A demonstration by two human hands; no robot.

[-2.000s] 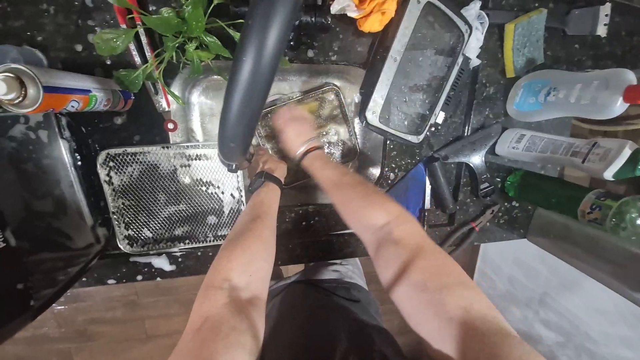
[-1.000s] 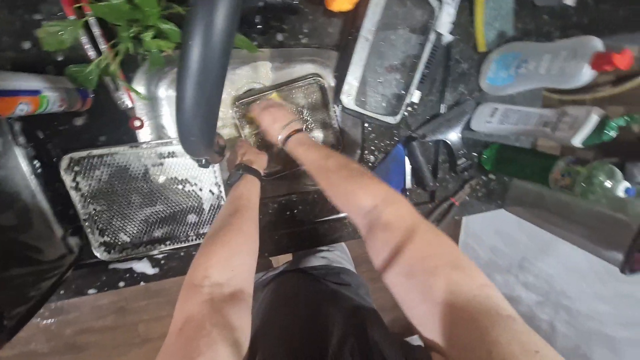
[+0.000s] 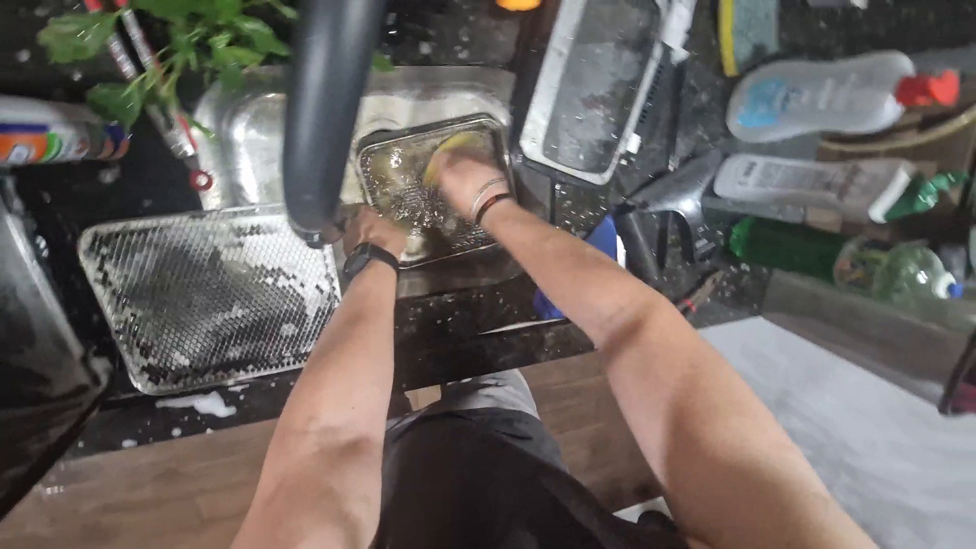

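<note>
A rectangular metal mesh filter (image 3: 396,164) with wet suds lies tilted in the stainless steel sink (image 3: 244,145). My right hand (image 3: 467,179) grips a yellow sponge (image 3: 446,156) against its upper right part; motion blurs the fingers. At the lower left edge of the filter, my left hand (image 3: 375,235) holds its rim, fingertips partly hidden. A second mesh filter (image 3: 213,297), foamy, lies on the counter left of the sink. The black faucet (image 3: 328,114) hangs over the sink, close to my left hand.
Right of the sink lie a framed panel (image 3: 591,84), a black spray head (image 3: 679,202), a blue-bladed tool (image 3: 602,244), pliers (image 3: 698,293), plastic bottles (image 3: 823,95) and a sponge (image 3: 751,34). A leafy plant (image 3: 198,46) and a spray can (image 3: 61,133) are at left.
The view has shifted somewhat. My right hand has moved over the filter with the sponge, while my left hand stays by its lower left edge.
</note>
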